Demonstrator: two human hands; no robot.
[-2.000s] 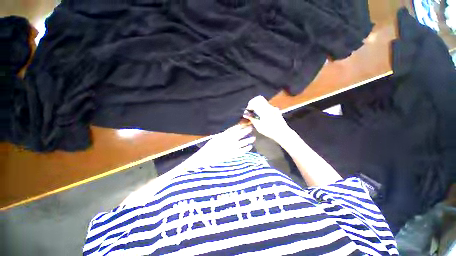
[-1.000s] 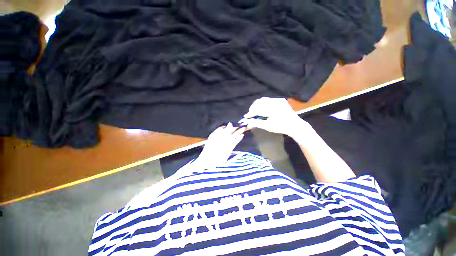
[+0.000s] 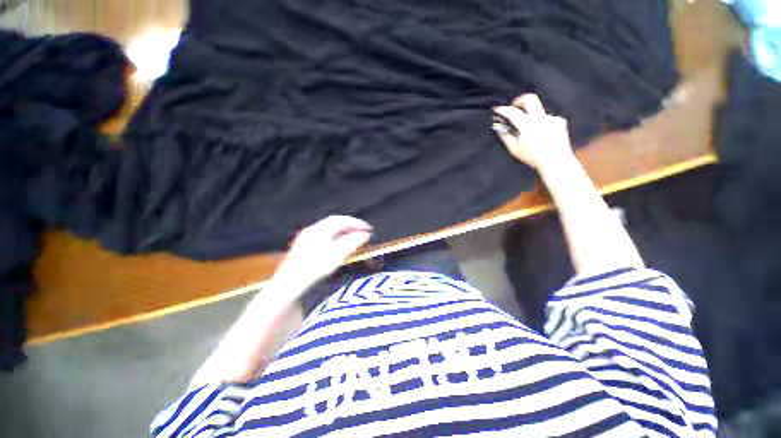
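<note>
The black dress (image 3: 368, 111) lies spread on the table, its gathered seam running across above a smoother band. My left hand (image 3: 325, 248) is at the bottom hem near the table edge, fingers bent on the cloth; whether it pinches the hem I cannot tell. My right hand (image 3: 538, 137) is over the lower right part of the skirt, fingers curled around a small dark tool (image 3: 507, 126) with a slight glint, perhaps thread snips. The tool is mostly hidden in the fingers.
The orange-brown table (image 3: 128, 295) has a pale yellow edge running diagonally below the dress. Another black garment (image 3: 60, 171) lies at the left. More black cloth (image 3: 668, 248) is at the right beyond the edge. A light-blue item (image 3: 766, 43) is at the top right.
My hands were together at the hem and have moved apart, the right up and right over the skirt, the left to the left. The skirt lies flatter and more stretched out.
</note>
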